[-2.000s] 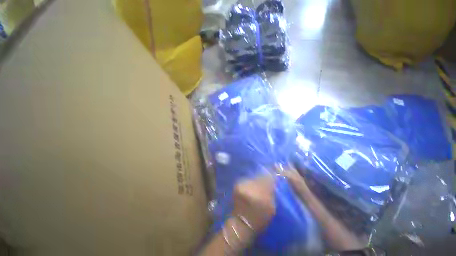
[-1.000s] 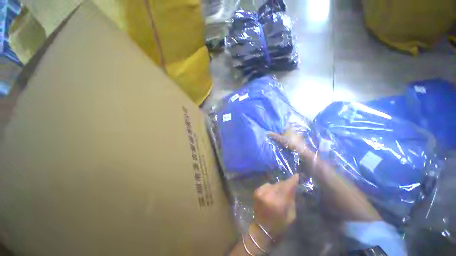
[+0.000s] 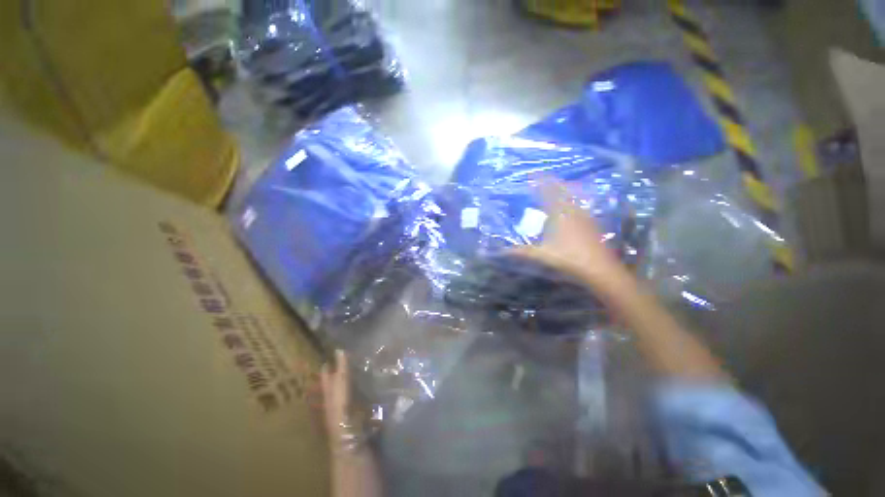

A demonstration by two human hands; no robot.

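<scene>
My right hand is blurred, over the near side of the middle stack of blue bagged garments, with thumb and fingers apart. Whether it touches the film cannot be told. Darker pieces show under the blue ones. My left hand, with thin bracelets at the wrist, is at the carton's near right edge beside loose clear film; its grip cannot be made out. Another stack of blue bagged garments lies between the carton and the middle stack, in glinting clear film.
More blue bagged garments lie at the back right. A dark tied garment bundle is on the floor at the back. A yellow woven sack stands behind the carton. Black-and-yellow tape crosses the floor at the right.
The view has swung right. My right hand has left the left stack and is over the middle stack. My left hand has moved from the left stack's film to beside the carton edge.
</scene>
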